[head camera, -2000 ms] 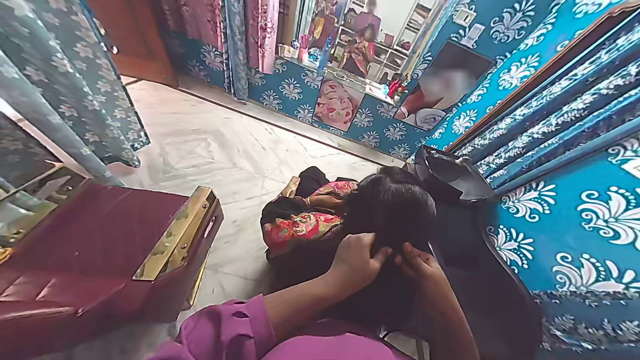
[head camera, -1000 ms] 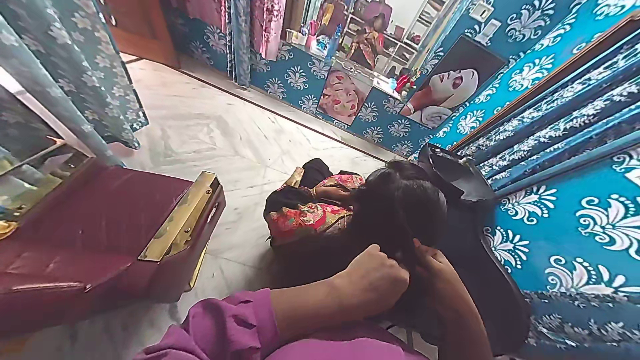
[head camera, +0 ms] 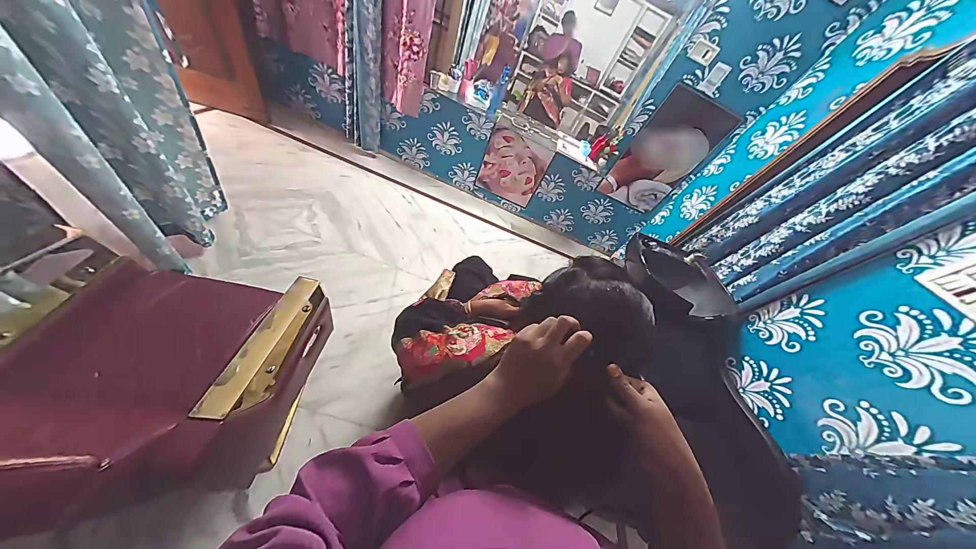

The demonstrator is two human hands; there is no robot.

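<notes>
Dark hair (head camera: 598,305) covers the head of a seated person, seen from behind and above at the middle of the head view. At the left side of that hair is my left hand (head camera: 545,358), its fingers bent and closed on some strands. My right hand (head camera: 637,396) rests at the lower right of the head, thumb and fingers against the hair; what it holds is not clear. Long hair hangs dark below both hands. The seated person wears a black garment with red floral parts (head camera: 454,347), and a forearm shows in front of the body.
A maroon padded salon chair (head camera: 152,343) with gold-coloured armrests stands at the left. A black shampoo basin (head camera: 679,278) is close beyond the head, beside the patterned blue wall. A mirror (head camera: 564,69) over a shelf holding bottles is at the back. Curtains (head camera: 114,114) hang at the left.
My hands were close together at the hair one second ago and are now farther apart, the left one up on the left side of the head. The seated person stays in place.
</notes>
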